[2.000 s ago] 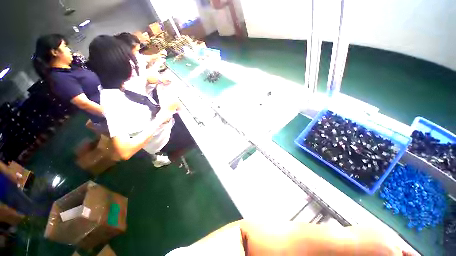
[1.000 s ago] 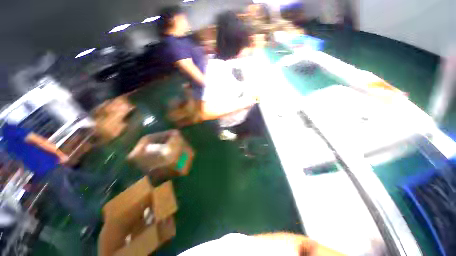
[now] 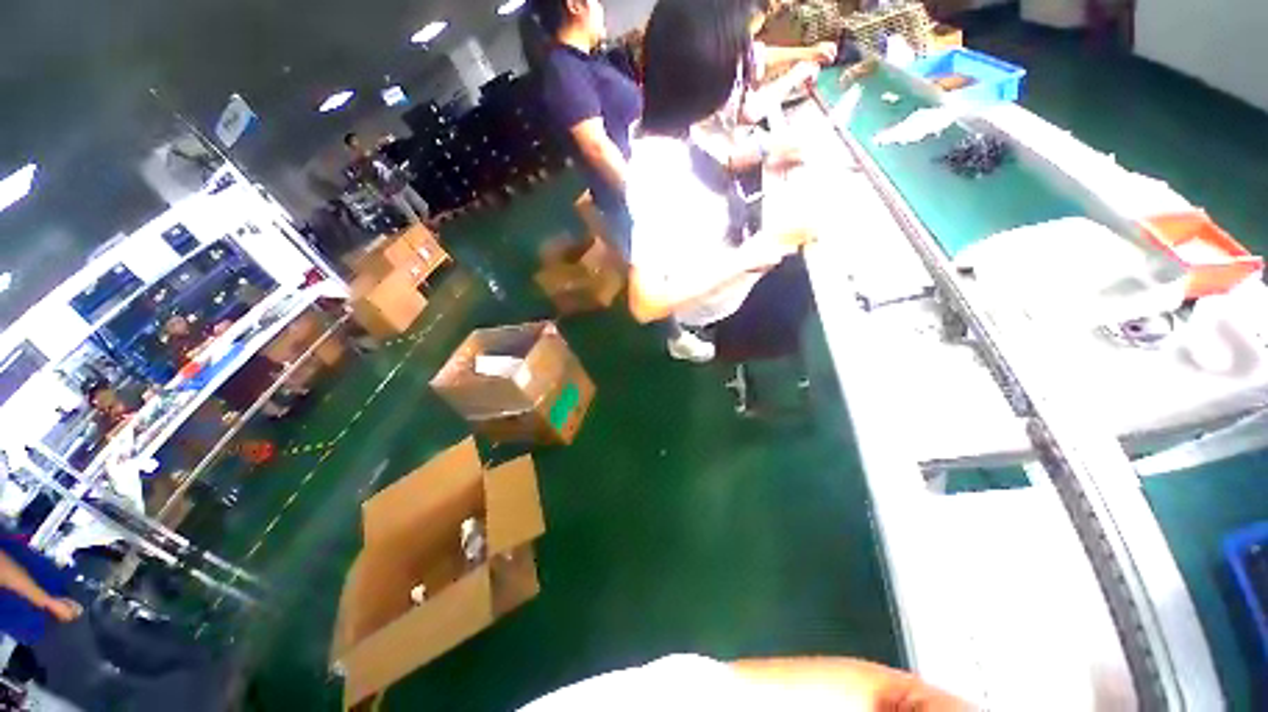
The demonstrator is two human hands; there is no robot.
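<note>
A white-sleeved upper arm and bare forearm, likely my left, cross the bottom edge; the hand is cut off below the picture. My right hand is out of view. The white line surface [image 3: 994,598] lies right of the arm. A dark chain-like conveyor rail [image 3: 1036,424] runs along it. The corner of a blue parts bin [image 3: 1242,563] shows at the right edge on green mat, mostly cut off. An orange bin [image 3: 1199,248] stands on the far side beside crumpled clear plastic [image 3: 1221,337]. A heap of small dark parts [image 3: 976,155] lies on the mat further up.
A person in white [image 3: 684,209] sits at the line's left side, with a person in dark blue [image 3: 591,104] behind. An open carton [image 3: 442,556] and another carton [image 3: 517,390] stand on the green floor. A blue sleeve and forearm show at far left. A blue bin [image 3: 990,77] stands far up the line.
The view has swung left. The bin of dark parts has slid almost out at the right, and the blue heap is gone from view. The cartons now show nearer the middle. My forearm stays low.
</note>
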